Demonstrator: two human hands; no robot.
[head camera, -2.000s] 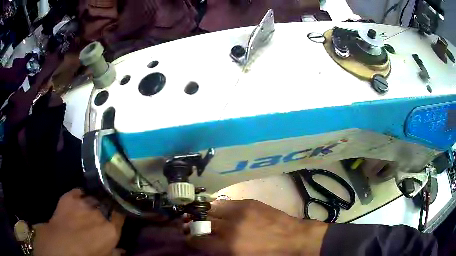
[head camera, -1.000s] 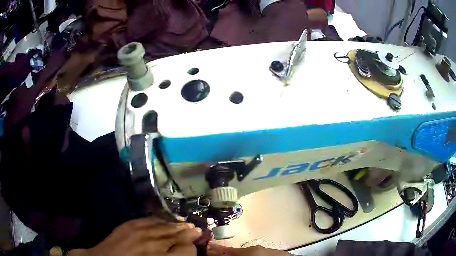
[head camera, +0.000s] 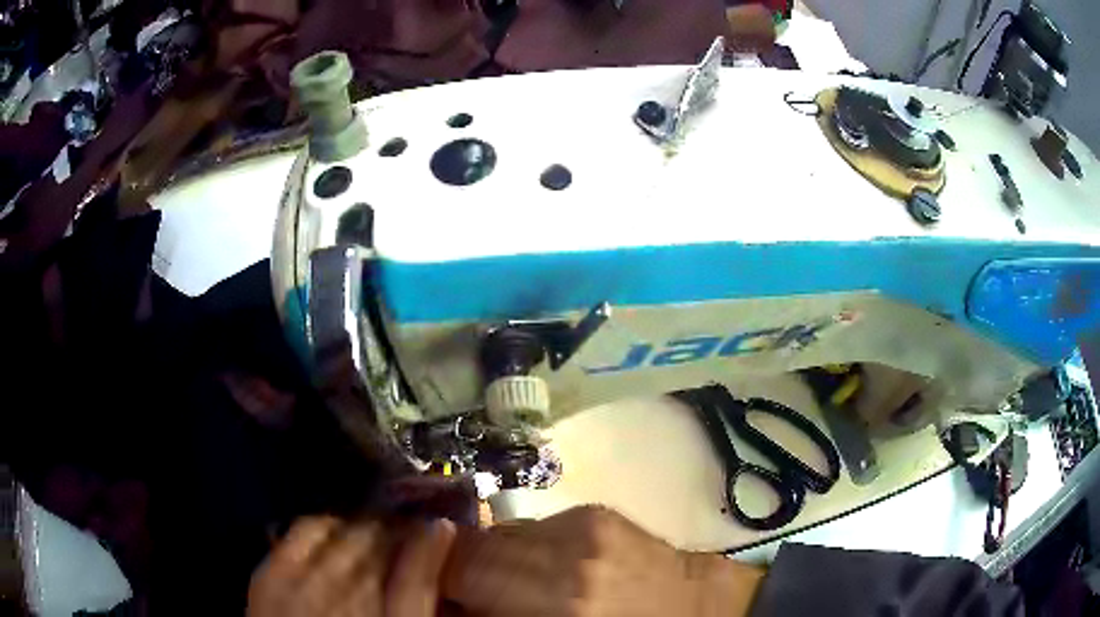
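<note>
The black cloth (head camera: 181, 398) lies left of the white sewing machine head (head camera: 603, 181), with a maroon part (head camera: 428, 497) just below the head's left end. My left hand (head camera: 350, 566) is at the bottom edge, fingers bent over the cloth's near edge and holding it. My right hand (head camera: 591, 564) is beside it, partly cut off by the bottom edge; its fingertips meet my left hand at the cloth. What its fingers hold is hidden. The needle and presser foot cannot be made out. The thread tension knob (head camera: 516, 398) is just above my right hand.
Large black-handled shears (head camera: 784, 464) lie under the machine arm, beside a yellow-and-dark tool (head camera: 850, 416). Small dark snips with a reddish part (head camera: 999, 488) lie at the bed's right end. Maroon cloth pieces (head camera: 579, 34) are piled behind the machine. A pale ribbed knob (head camera: 328, 109) stands on the head.
The view has shifted about. Both hands are now together at the cloth's near edge, and more of my right hand shows than a second ago. The black cloth looks more bunched near my left hand.
</note>
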